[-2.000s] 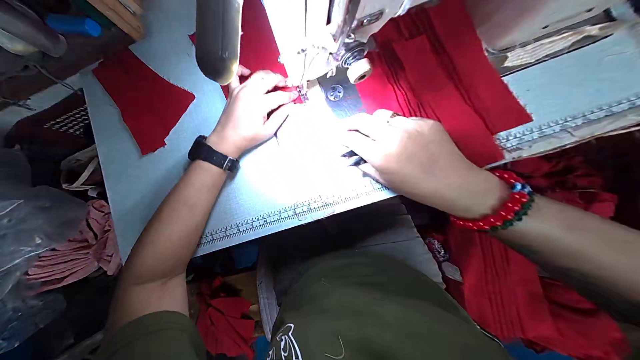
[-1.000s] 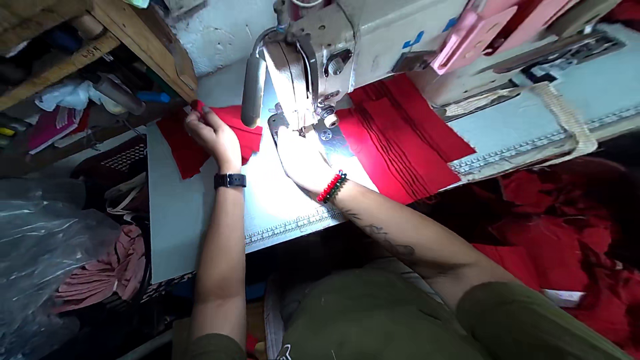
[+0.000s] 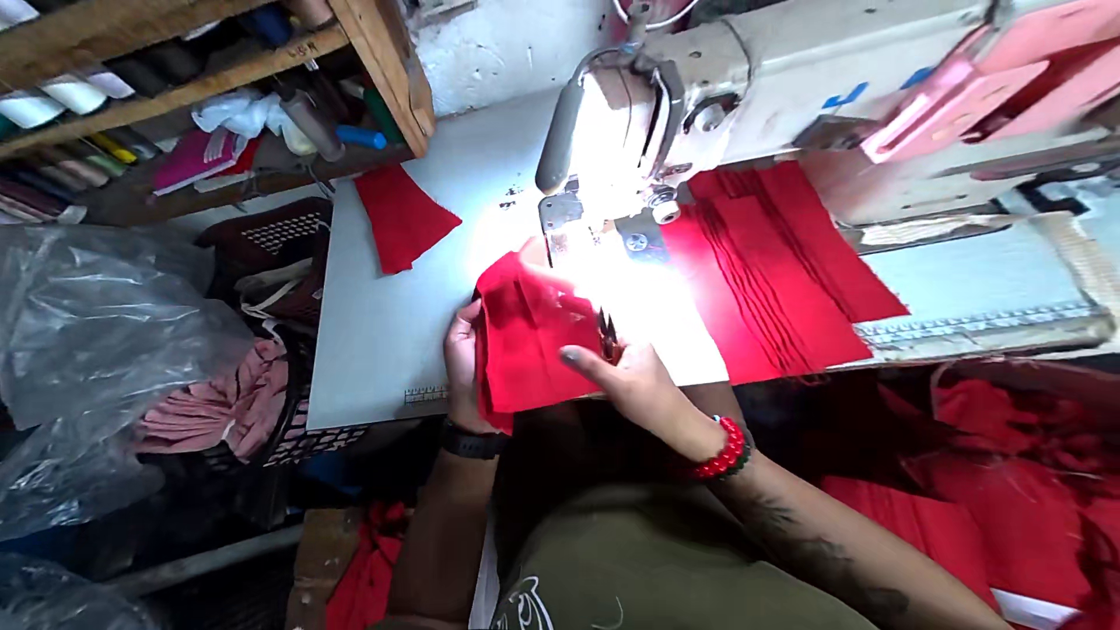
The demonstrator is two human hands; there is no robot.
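Note:
My left hand (image 3: 464, 350) grips the left edge of layered red fabric pieces (image 3: 542, 350), held up over the front edge of the sewing table. At their right side, my right hand (image 3: 643, 385) pinches the fabric with its thumb on top; small dark thread snips or scissors (image 3: 607, 332) show in that hand, partly hidden. Beyond the cloth stands the sewing machine's needle area (image 3: 569, 227), brightly lit. A stack of red fabric pieces (image 3: 770, 280) lies right of the needle plate. One more red piece (image 3: 402, 219) rests flat at the table's left.
Wooden shelves (image 3: 385, 61) with thread spools rise at the back left. Clear plastic bags (image 3: 105, 324) and a basket (image 3: 297, 437) with pink cloth stand left of the table (image 3: 367, 350). Red cloth (image 3: 997, 490) is heaped below on the right.
My left hand has come back from the table's left side toward the front edge. My right hand has drawn away from the needle area, and both are now at the red fabric. The view has shifted.

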